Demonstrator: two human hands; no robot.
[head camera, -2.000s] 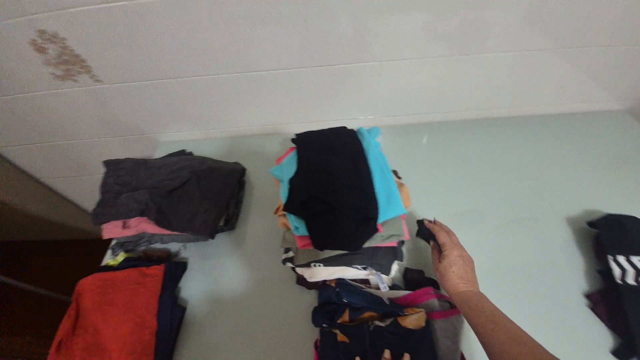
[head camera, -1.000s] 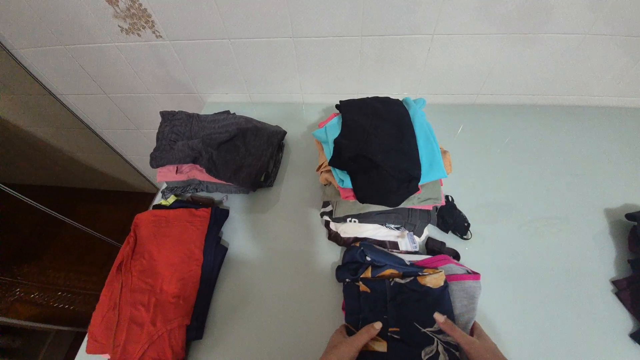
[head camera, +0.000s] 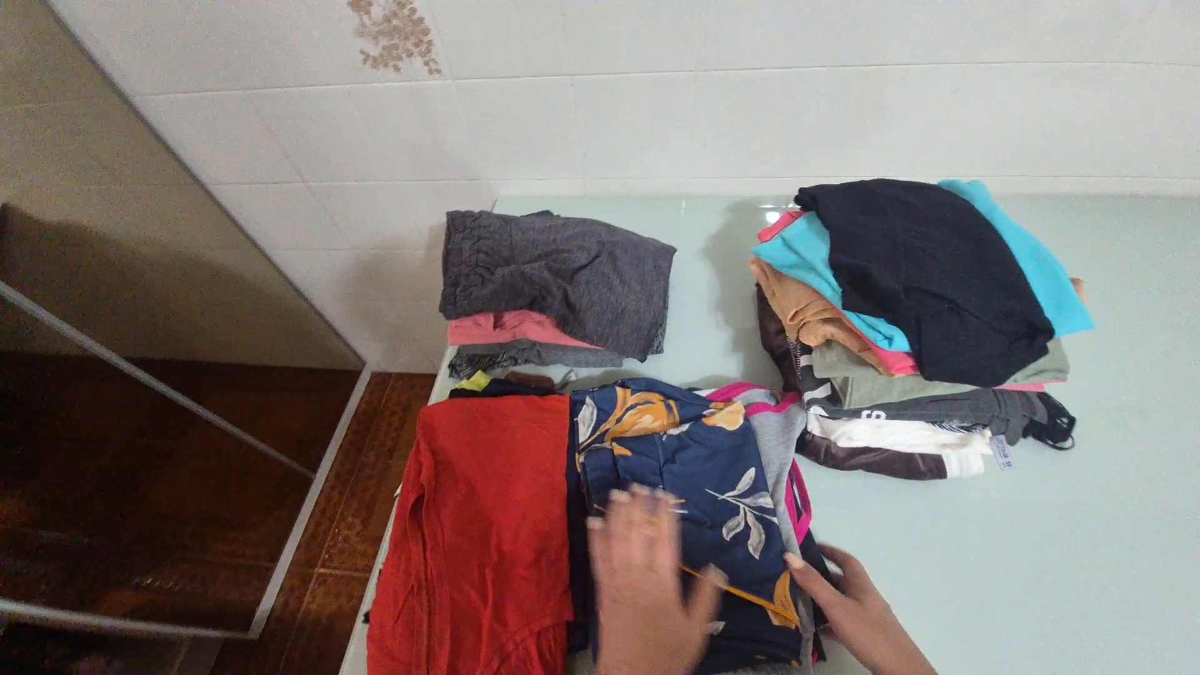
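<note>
A folded navy floral garment lies on a grey garment with pink trim, close beside a folded red garment. My left hand, blurred, is over the navy cloth with its fingers spread and nothing gripped. At the right edge of that pile is my right hand, its thumb on top and its fingers at the side of the folded layers. Behind them stand a pile topped by dark grey shorts and a taller pile topped by a black garment over turquoise cloth.
The piles lie on a pale green glass-like surface against a white tiled wall. At the left are a glass panel with a metal frame and a brown tiled floor, lower than the surface.
The navy floral pile, earlier in front of the black-topped pile, now lies left, against the red garment. Both my hands have moved left with it. The view has shifted.
</note>
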